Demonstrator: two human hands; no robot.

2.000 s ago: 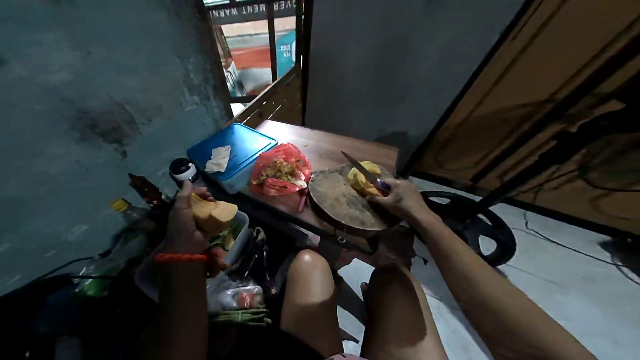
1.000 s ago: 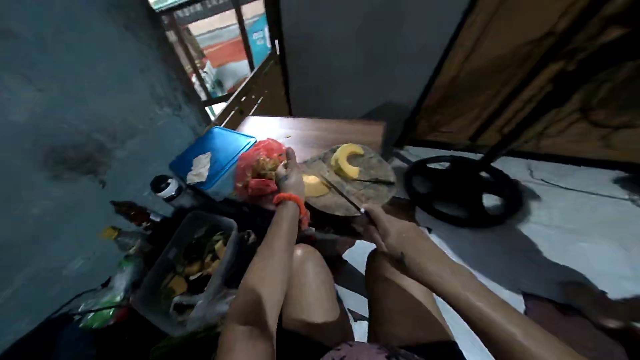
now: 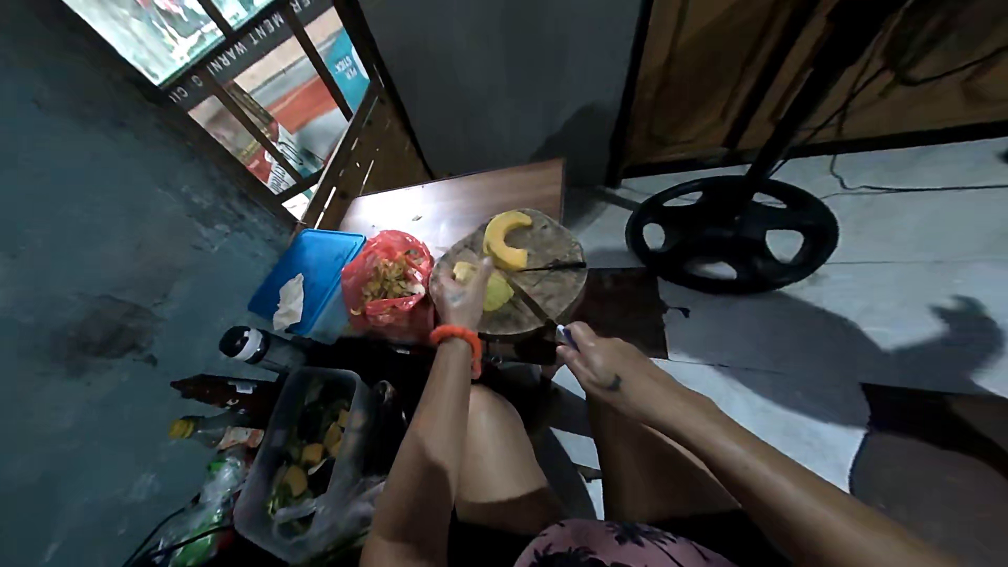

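My left hand (image 3: 462, 295), with an orange band at the wrist, holds a yellow piece, seemingly squash (image 3: 496, 291), down on the round wooden chopping board (image 3: 551, 295). My right hand (image 3: 602, 362) grips the handle of a knife (image 3: 531, 302), whose blade reaches over the board to the piece's edge. A curved yellow squash slice (image 3: 504, 240) lies at the board's far side, near a dark, thin crack or object that I cannot make out. Left of the board stands a red plastic bag (image 3: 387, 315) of peelings and scraps.
A blue plastic lid (image 3: 315, 272) with a crumpled white tissue (image 3: 290, 302) lies left of the bag. Nearer stand a clear tub (image 3: 260, 480) of cut vegetables, a dark-capped container (image 3: 264, 346) and several bottles. A black wheel-shaped stand base (image 3: 732, 272) is on the floor at right.
My left hand has moved from the red bag's edge onto the yellow piece on the board. The curved slice, in my left hand's area two seconds ago or not, stays on the board since one second ago.
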